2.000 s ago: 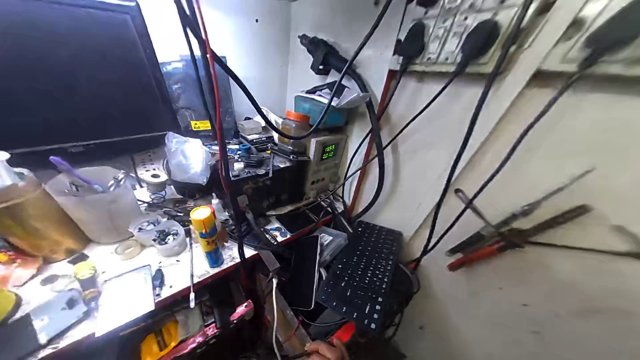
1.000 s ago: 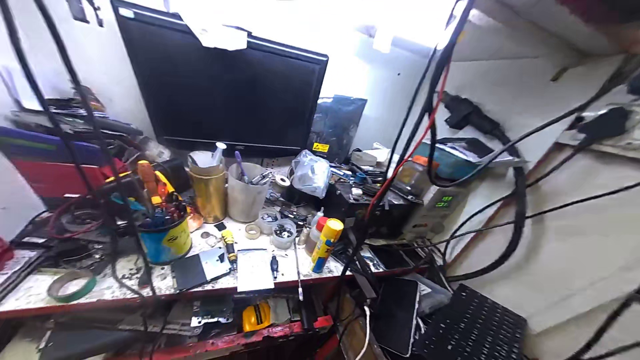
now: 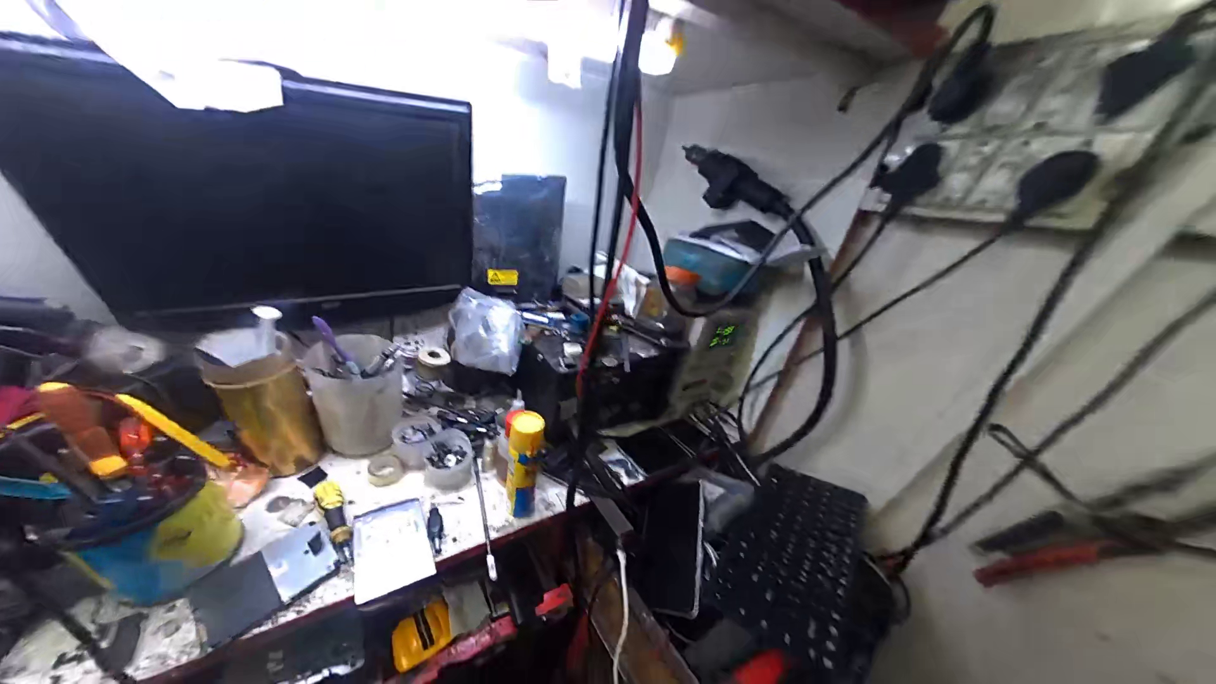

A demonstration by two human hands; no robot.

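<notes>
Neither of my hands shows in the present head view. On the white benchtop stand a yellow spray can [image 3: 525, 464], small round tubs of screws [image 3: 448, 458] and a flat white panel [image 3: 392, 551]. A yellow-and-black screwdriver [image 3: 332, 513] lies left of the panel. A blue-and-yellow bucket of tools [image 3: 157, 541] is at the left, with a gold container [image 3: 266, 408] and a translucent cup [image 3: 356, 404] behind. A black keyboard [image 3: 793, 570] stands tilted at the bench's right end, beside a dark flat device [image 3: 673, 546]. A red object [image 3: 760, 668] shows at the bottom edge, partly cut off.
A black monitor [image 3: 285, 199] stands behind the bench. Black cables and a red wire [image 3: 608, 304] hang in front. A bench power supply [image 3: 712, 366] with green digits stands at the back right. Plugs fill a wall socket board [image 3: 1007, 142]. Red-handled pliers [image 3: 1045, 560] hang on the wall.
The view has swung left and then partly back right. A hand near a red object showed at the bottom edge two seconds ago; no hand shows now.
</notes>
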